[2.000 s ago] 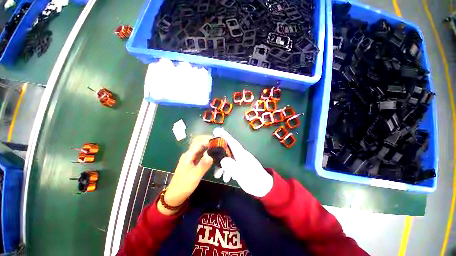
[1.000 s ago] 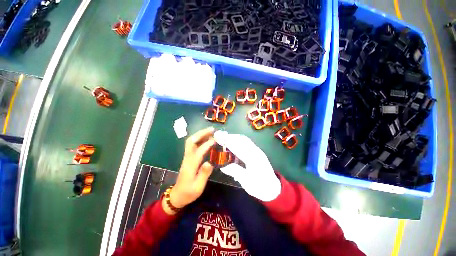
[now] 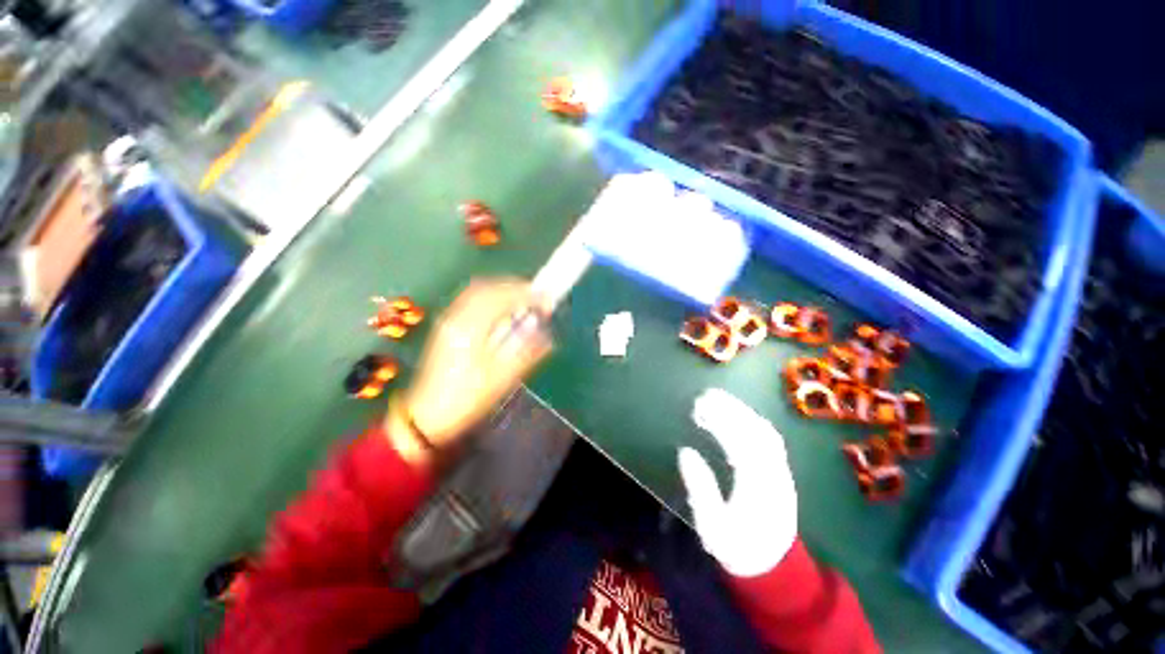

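Observation:
My bare left hand, with a bracelet, is blurred over the pale rail at the belt's edge. A small indistinct patch shows at its fingers; I cannot tell whether it holds a coil. My white-gloved right hand is open and empty over the green bench, thumb and fingers apart. Loose orange copper coils lie beyond it to the right, with a smaller group nearer the small tray. A small white pad lies on the bench between my hands.
The green belt carries spaced coils and one coil with black plastic. A small blue tray of white pieces stands beside it. Blue bins of black parts stand at the far side and right. Another blue bin is at left.
My hands have parted: the left has moved towards the belt, the right has opened away from the coil unit they held together. The view has turned and shifted left.

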